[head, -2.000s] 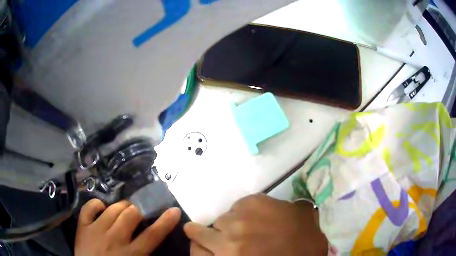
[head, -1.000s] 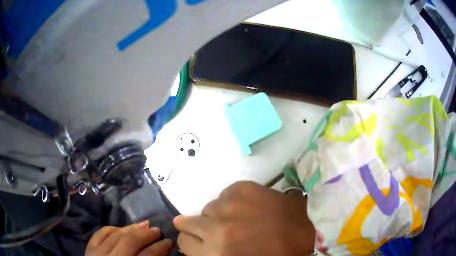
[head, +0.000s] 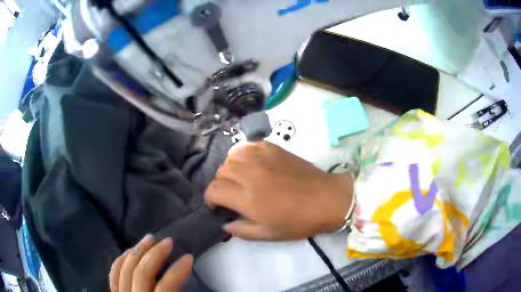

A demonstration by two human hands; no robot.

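The dark charcoal garment [head: 85, 154] lies over the left side of the white bed and runs to the needle area. My left hand [head: 151, 268], at the bottom, has its fingers on a narrow doubled dark band [head: 194, 231]. My right hand [head: 274, 191] grips the band nearer the needle; its fingertips are partly hidden. The grey block [head: 255, 124] by the foot is just beyond my right hand. The needle and presser foot are not clearly visible. The tension assembly [head: 245, 98] is above the block.
A mint-green piece [head: 346, 120] and a smartphone [head: 371, 68] lie behind my right hand. Snips [head: 490, 114] lie at the right. A blue-green handle [head: 281, 85] shows beside the machine head. A black cord [head: 328, 262] crosses the ruler-marked front edge [head: 377, 268].
The view has shifted, showing more garment and the table's front edge. My left hand is now farther from the needle along the band, with my right hand between it and the block.
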